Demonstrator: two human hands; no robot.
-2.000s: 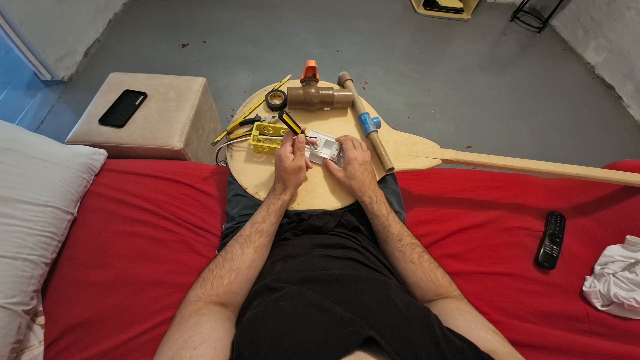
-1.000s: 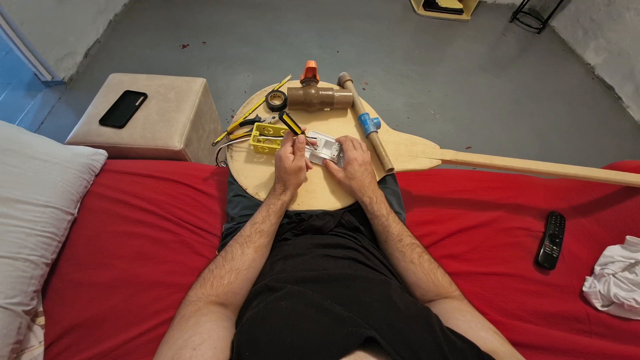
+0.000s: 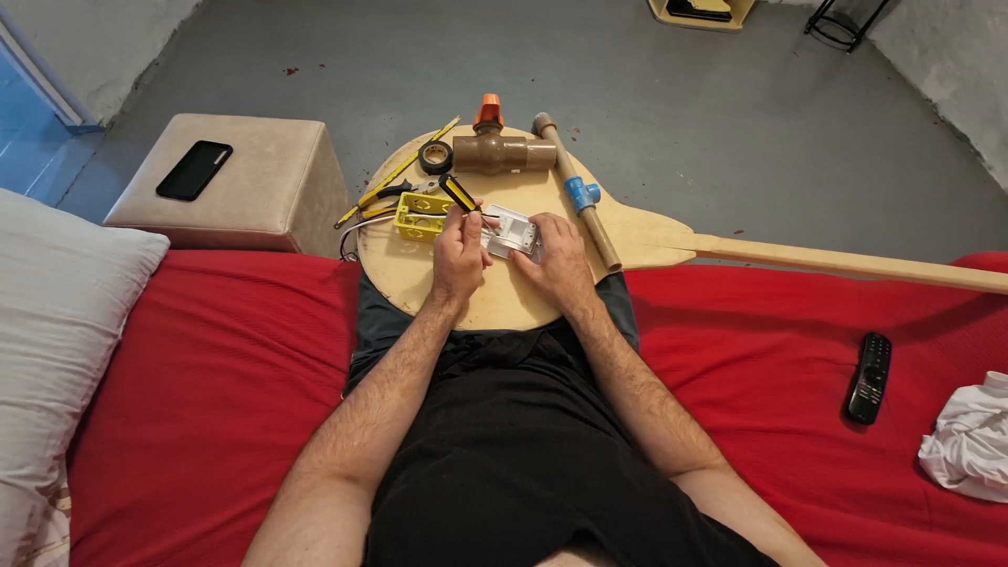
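Observation:
On the round wooden board [image 3: 402,276] across the lap, my right hand [image 3: 557,264] grips the right side of a white plastic electrical fitting [image 3: 512,230]. My left hand [image 3: 461,256] is closed around something at the fitting's left side; a yellow-and-black screwdriver handle [image 3: 458,193] rises above its fingers, and a thin shaft seems to reach toward the fitting. A yellow plastic electrical box [image 3: 417,227] lies just left of that hand, with white wire [image 3: 370,222] running through it. The fingers hide part of the fitting and the wires.
Behind the hands lie a brown PVC ball valve [image 3: 504,154], black electrical tape [image 3: 435,157], pliers [image 3: 386,193] and a yellow folding rule [image 3: 409,161]. A brown pipe with a blue tee [image 3: 582,194] lies right. The board's long handle [image 3: 827,264] extends right. A phone [image 3: 194,170] rests on an ottoman [image 3: 307,177].

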